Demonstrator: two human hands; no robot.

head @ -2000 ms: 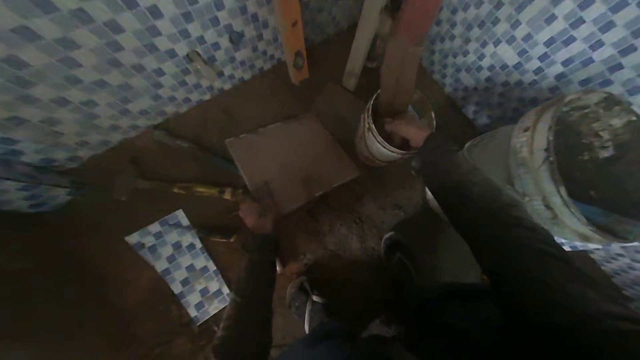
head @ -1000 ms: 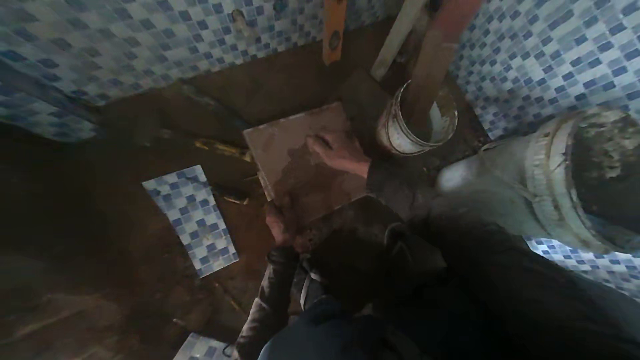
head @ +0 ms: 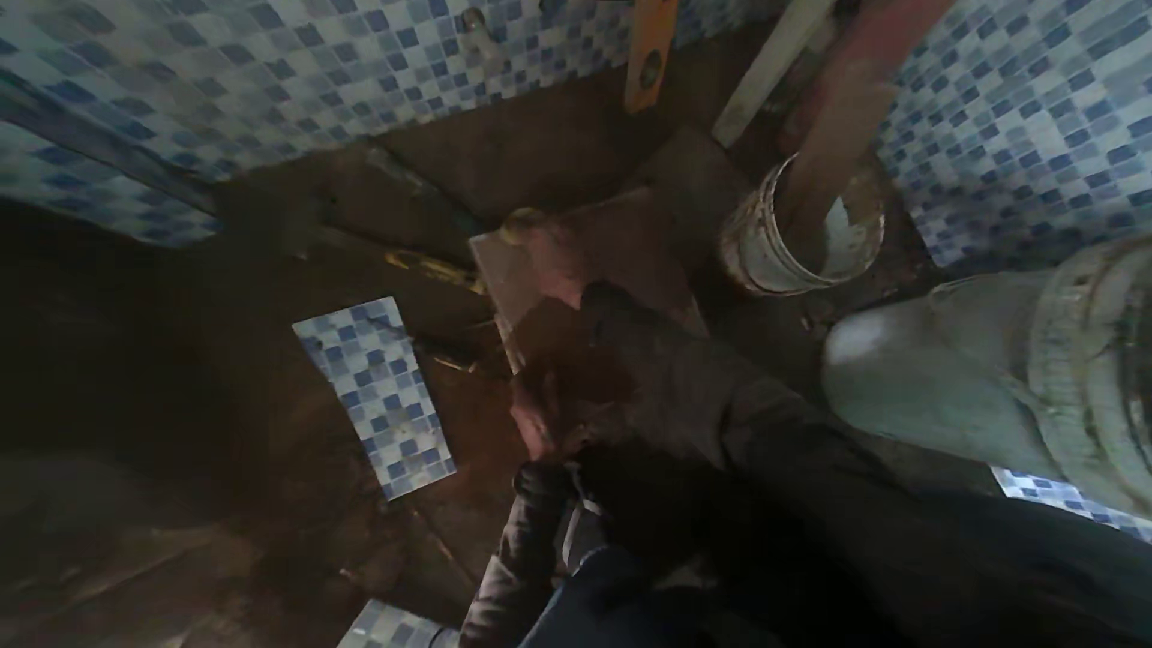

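Observation:
A square tile (head: pixel 621 220), its upturned face partly darkened by wetness, lies in front of me. My right hand (head: pixel 560 261) is over the tile's far left part, with a small yellowish thing (head: pixel 524 225) at its fingertips; whether the fingers hold it is unclear. At the near left edge, my left hand (head: pixel 535 418) grips the tile in shadow. To the right stands a dirty white bucket (head: pixel 751 243), with a board (head: pixel 841 121) coming down into or across its mouth. A cut piece of blue-and-white mosaic-pattern tile (head: pixel 382 396) lies left of my left hand.
A larger bucket (head: pixel 1071 360) with a crusted rim is close on the right. A yellow tool (head: pixel 436 270) and a dark-handled tool (head: pixel 445 354) lie on the floor left of the tile. An orange spirit level (head: pixel 650 63) leans at the patterned wall (head: pixel 360 81).
My right hand was at the small bucket, then on the middle of the tile; now it is at the tile's far left part. My left hand has stayed by the near left edge.

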